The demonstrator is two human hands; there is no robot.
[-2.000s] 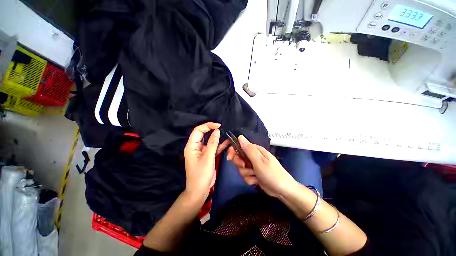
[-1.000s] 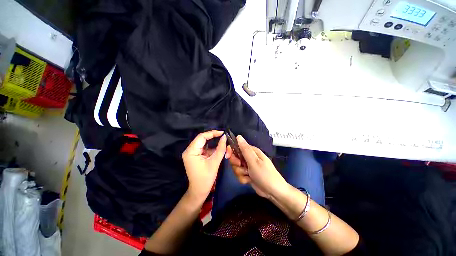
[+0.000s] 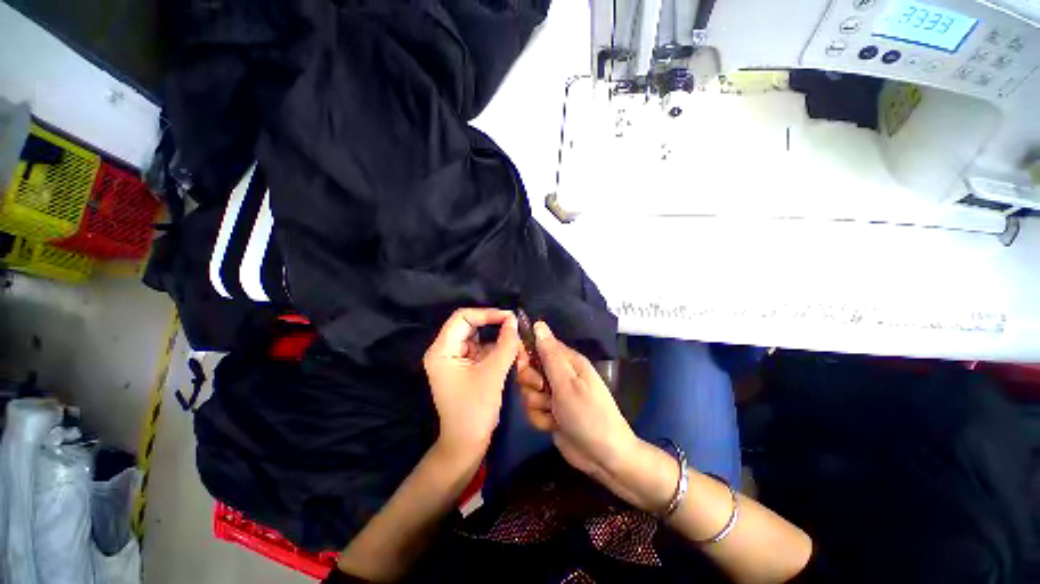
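Note:
The black garment (image 3: 388, 171) lies heaped over the left of the machine table and down towards the lap, with white stripes (image 3: 242, 242) on its left part. My left hand (image 3: 470, 371) is at the garment's lower edge, thumb and forefinger pinched together; what lies between the fingertips is too small to tell. My right hand (image 3: 574, 405) holds small dark thread snips (image 3: 527, 333), their tips close to my left fingertips. The blades look nearly closed.
The white sewing machine (image 3: 912, 57) with a lit display stands at upper right. The white table (image 3: 798, 274) has a ruler scale along its front edge. A red crate (image 3: 268, 536) holds black cloth at lower left. Yellow crates (image 3: 51, 188) stand far left. Black cloth (image 3: 901, 456) lies at lower right.
The snips' tips, apart and visible two seconds ago, are now nearly together beside my left fingertips. My right hand has moved slightly left and closer to my left hand.

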